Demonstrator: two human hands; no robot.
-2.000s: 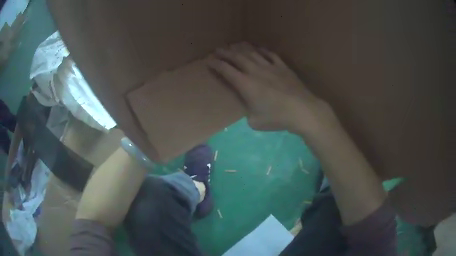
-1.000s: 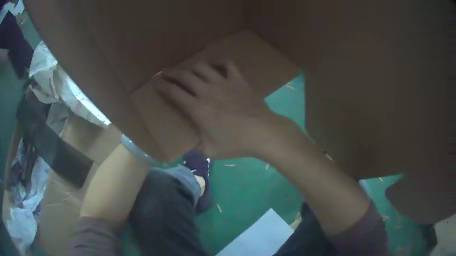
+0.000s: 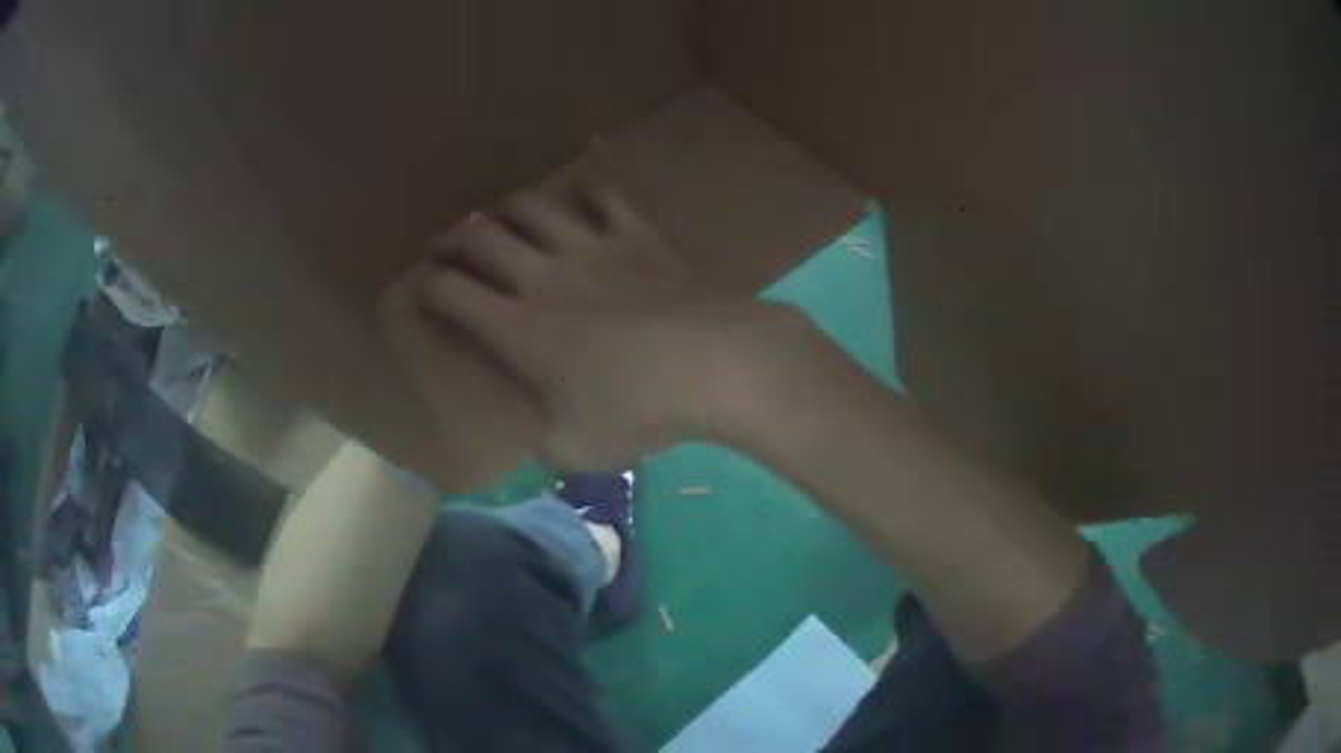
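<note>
A large brown cardboard blank (image 3: 1030, 221) fills the upper part of the head view, close to the camera and in shadow. A folded brown flap (image 3: 735, 191) lies at its lower middle. My right hand (image 3: 588, 324) lies over the flap's left part, fingers bent and pressed on the board near a corner. My left forearm reaches up at the lower left; my left hand is hidden behind the blank.
At the left, an open carton (image 3: 191, 625) holds crumpled paper (image 3: 91, 662) and a long black strip (image 3: 184, 441). A white sheet (image 3: 780, 691) lies on the green floor (image 3: 750, 552) between my legs, with thin scraps scattered around. A dark shoe (image 3: 625, 581) shows.
My right hand has moved left and down along the flap to its left corner. The blank's left side now covers more of the white paper at the left.
</note>
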